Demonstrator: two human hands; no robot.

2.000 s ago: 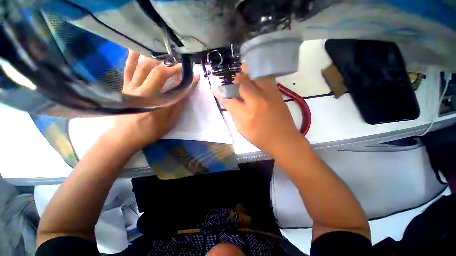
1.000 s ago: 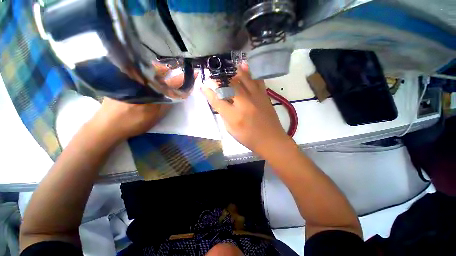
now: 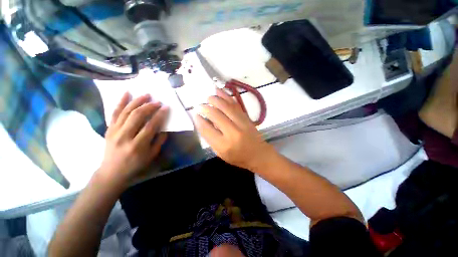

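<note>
A white panel (image 3: 176, 116) lies on the machine bed below the presser foot area (image 3: 168, 65), glaring into the white table. My left hand (image 3: 135, 125) rests flat on it with fingers spread. A plaid piece (image 3: 183, 145) lies under the panel's near edge, partly behind my left hand. My right hand (image 3: 226, 128) lies palm down right of the panel, fingers slightly apart, fingertips near the scissors. The scissors' red handles (image 3: 255, 100) show; their blades are mostly lost in glare. The needle is not clear.
The sewing machine head (image 3: 216, 17) spans the top. A black phone (image 3: 309, 57) and brown tab (image 3: 277, 70) lie right of the scissors. More plaid fabric (image 3: 25, 110) is at left. White panels (image 3: 331, 150) hang below the table at right. Another person's arm (image 3: 442, 105) shows at far right.
The view has shifted right. My left hand has come out from behind the machine head onto the panel nearer me. My right hand has left the presser foot and moved beside the scissors.
</note>
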